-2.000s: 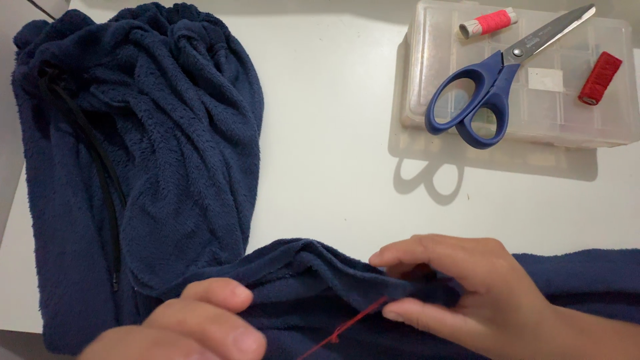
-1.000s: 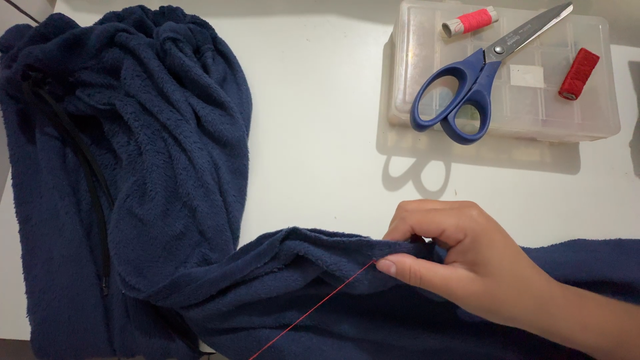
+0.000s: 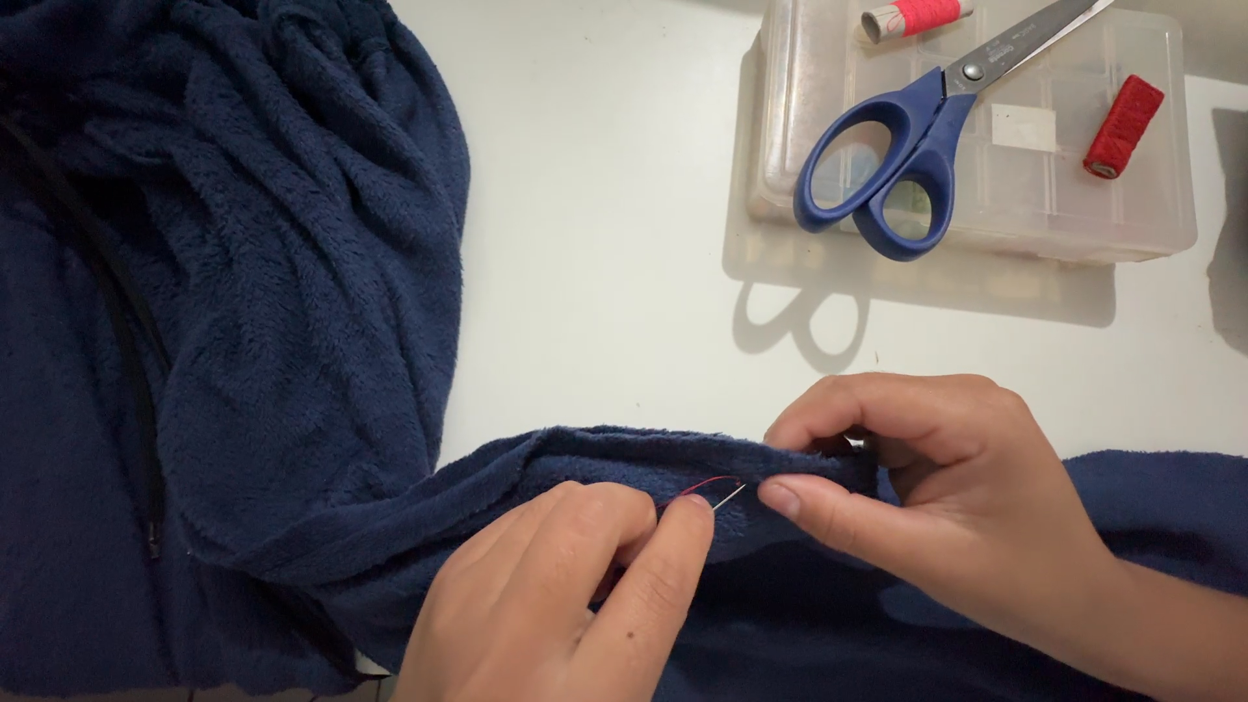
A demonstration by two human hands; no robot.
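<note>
Navy fleece fabric (image 3: pixel 331 292) lies bunched at the left and runs along the lower part of the view. My right hand (image 3: pixel 926 478) pinches its folded edge between thumb and fingers. Just left of that thumb, my left hand (image 3: pixel 575 585) holds a sewing needle (image 3: pixel 729 497) between thumb and index finger, its tip pointing up and right over the fabric. Red thread (image 3: pixel 704 482) arcs from the left fingertips to the cloth near the right thumb. The rest of the thread is hidden by the left hand.
A clear plastic compartment box (image 3: pixel 1072 219) stands at the upper right on the white table (image 3: pixel 604 214). On its lid lie blue-handled scissors (image 3: pixel 936 127), a pinkish-red thread spool (image 3: pixel 921 18) and a dark red thread spool (image 3: pixel 1124 127). A black cord (image 3: pixel 136 370) hangs over the fabric at left.
My left hand, out of view one second ago, is back beside the right hand with the needle. The thread, stretched taut toward the lower left then, now shows as a short loop. My right hand still pinches the edge.
</note>
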